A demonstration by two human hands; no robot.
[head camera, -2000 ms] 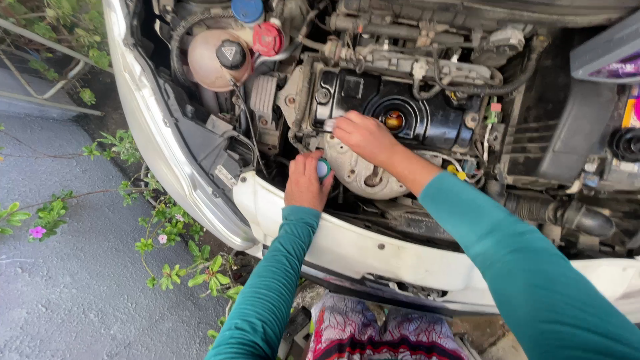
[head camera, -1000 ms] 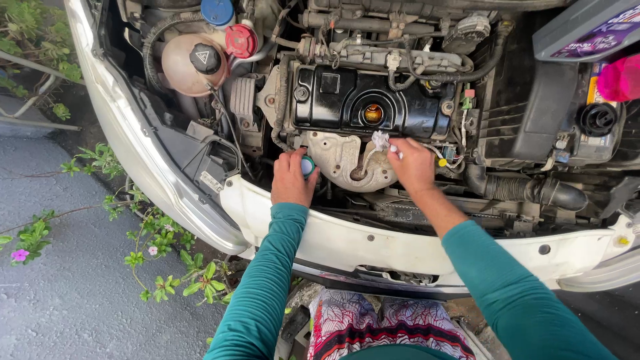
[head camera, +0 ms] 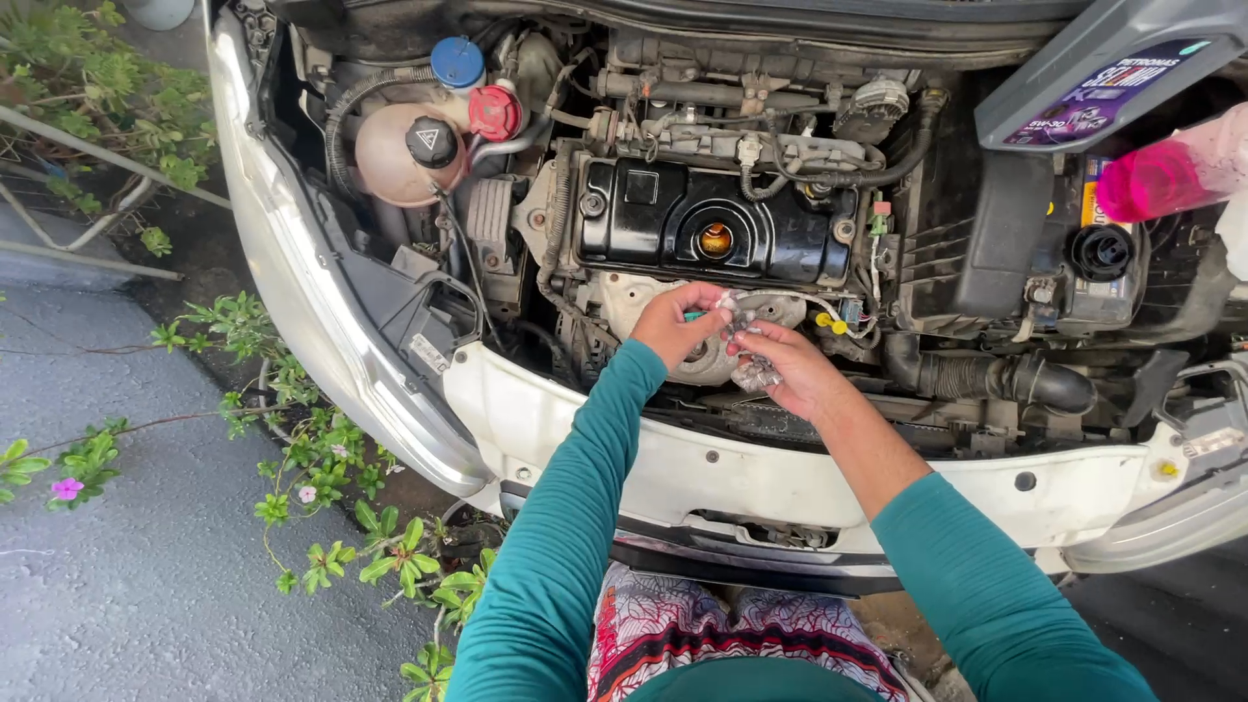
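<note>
Over the metal heat shield (head camera: pixel 624 295) in the engine bay, my two hands meet. My left hand (head camera: pixel 678 327) pinches one end of a crumpled, dirty white cloth or tissue (head camera: pixel 756 372); a bit of a green, round object (head camera: pixel 694 316) shows between its fingers. My right hand (head camera: pixel 790 366) grips the same cloth from the right, and part of it hangs below the fingers. Just behind the hands lies the black valve cover (head camera: pixel 634 219), with its round oil filler opening (head camera: pixel 716 240) uncovered and amber inside.
Coolant tank (head camera: pixel 395 156), blue cap (head camera: pixel 457 62) and red cap (head camera: pixel 495 112) stand at the back left. A grey motor oil bottle (head camera: pixel 1102 83) and a pink translucent container (head camera: pixel 1160 180) are at the right, near a black cap (head camera: pixel 1102 252). The white front crossmember (head camera: pixel 780 478) runs before me.
My right hand has moved from the valve cover's front edge to my left hand, bringing the white cloth. My left hand has moved right, and both now touch the cloth.
</note>
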